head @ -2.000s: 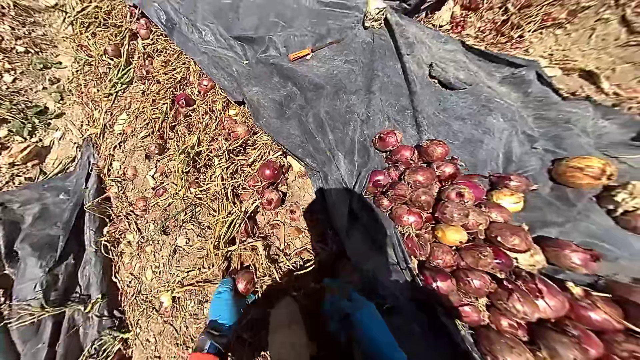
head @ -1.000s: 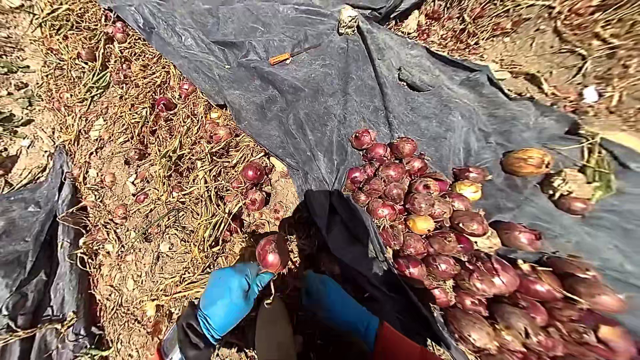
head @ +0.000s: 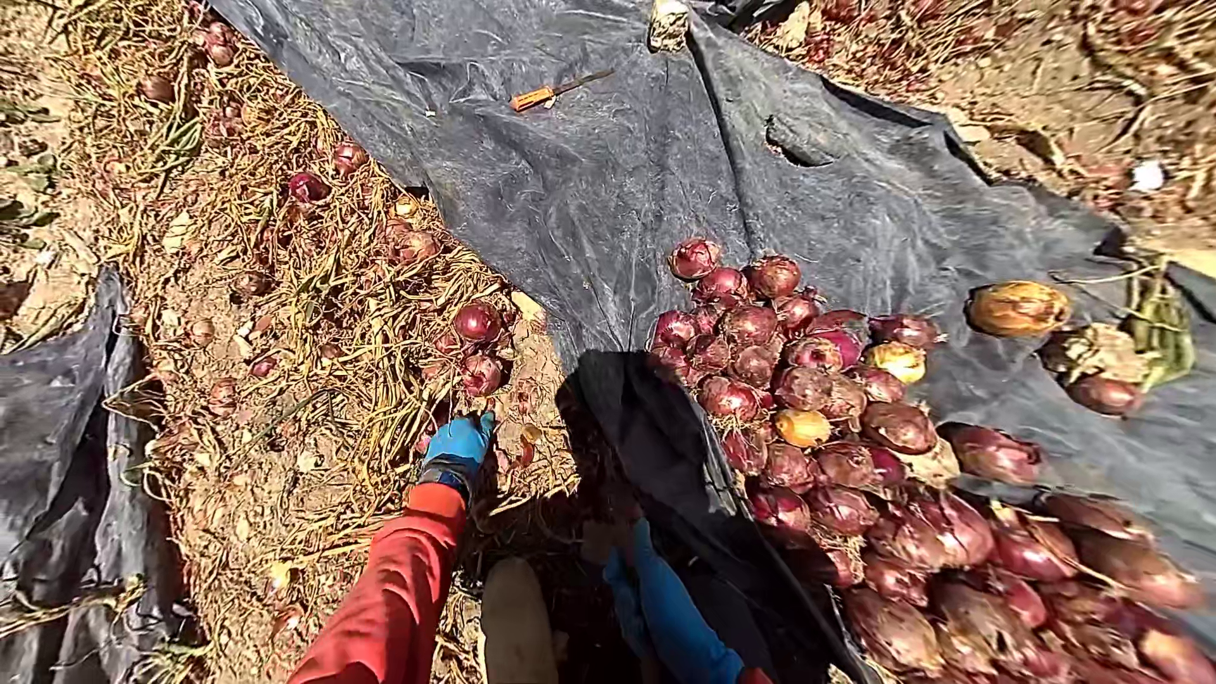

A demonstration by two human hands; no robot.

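My left hand (head: 458,448), in a blue glove below a red sleeve, reaches down to the straw-strewn soil. Just beyond its fingers lie two red onions, one (head: 482,374) nearer and one (head: 477,323) farther. What its fingers touch cannot be made out. My right hand (head: 641,594), also blue-gloved, is low in dark shadow beside the edge of the black plastic sheet (head: 589,180); its fingers and anything in them are hard to see. A large heap of red onions (head: 845,465) rests on the sheet to the right.
An orange-handled tool (head: 534,98) with a thin blade lies on the sheet. A stone (head: 669,26) sits on its far edge. A yellowish-brown onion (head: 1019,308) and dry plant debris (head: 1097,353) lie at right. Another black sheet (head: 57,446) is at left. My shoe (head: 518,622) shows below.
The onion seen at my left hand one second ago is no longer visible there. My left hand has moved forward over the soil. My right hand has gone lower into the shadow.
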